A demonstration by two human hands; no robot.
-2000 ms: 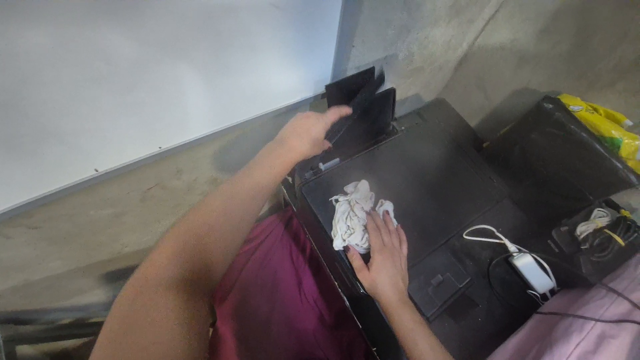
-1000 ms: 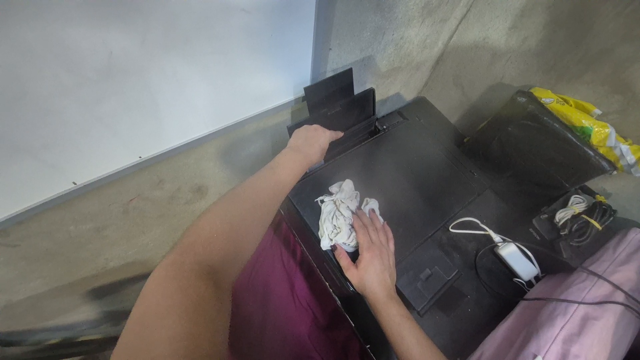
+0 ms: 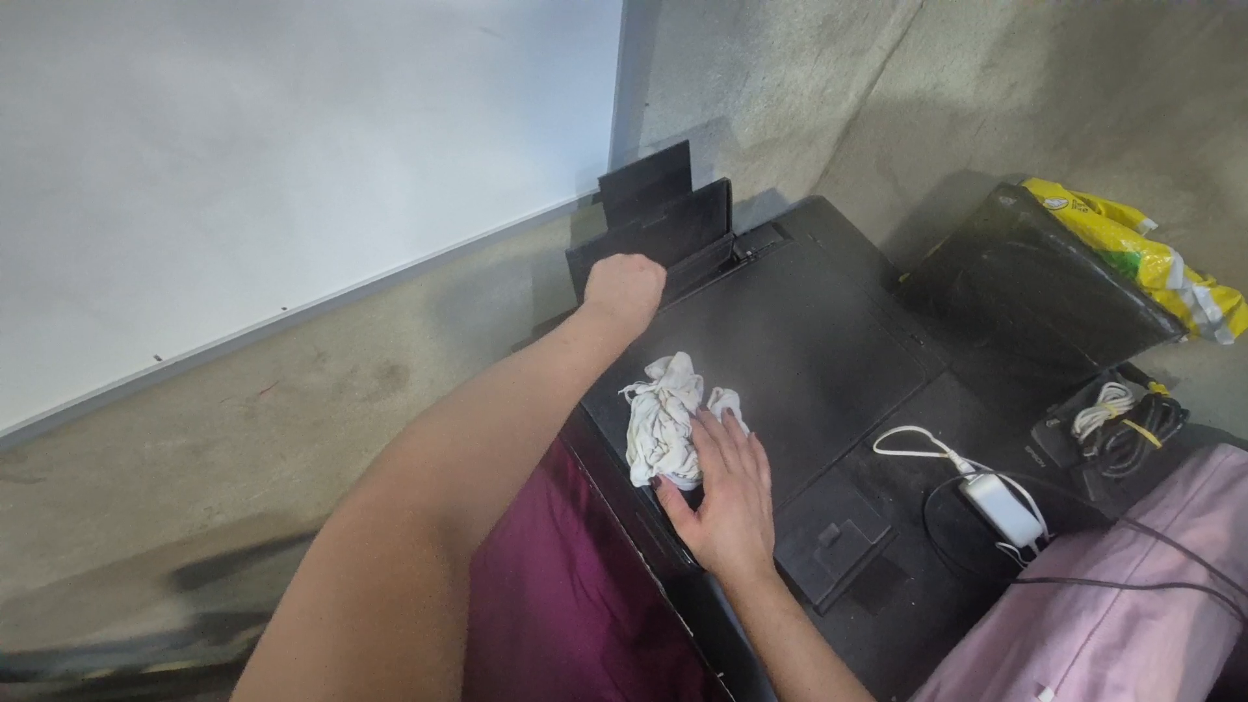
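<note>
A black printer [image 3: 770, 331] stands with its lid closed and its rear paper support [image 3: 673, 214] raised. My left hand [image 3: 626, 291] is at the lower front edge of this support, its fingers curled and partly hidden, so whether it grips the panel cannot be told. On the near left part of the lid lies a crumpled white cloth [image 3: 665, 419]. My right hand [image 3: 726, 487] rests palm down beside it, fingertips touching the cloth's right side and the thumb at its lower edge.
To the right are a white power adapter [image 3: 1004, 509] with cables, a bundled cord [image 3: 1121, 424], a black box-like object [image 3: 1043, 283] and a yellow plastic bag [image 3: 1150, 253]. Pink fabric [image 3: 1102, 595] lies lower right, purple fabric [image 3: 575, 585] below the printer. A whiteboard [image 3: 292, 146] is upper left.
The paper support's panels were at a different angle two seconds ago and now stand fanned upright. My left hand's fingers have curled at its lower edge. My right hand stays by the cloth.
</note>
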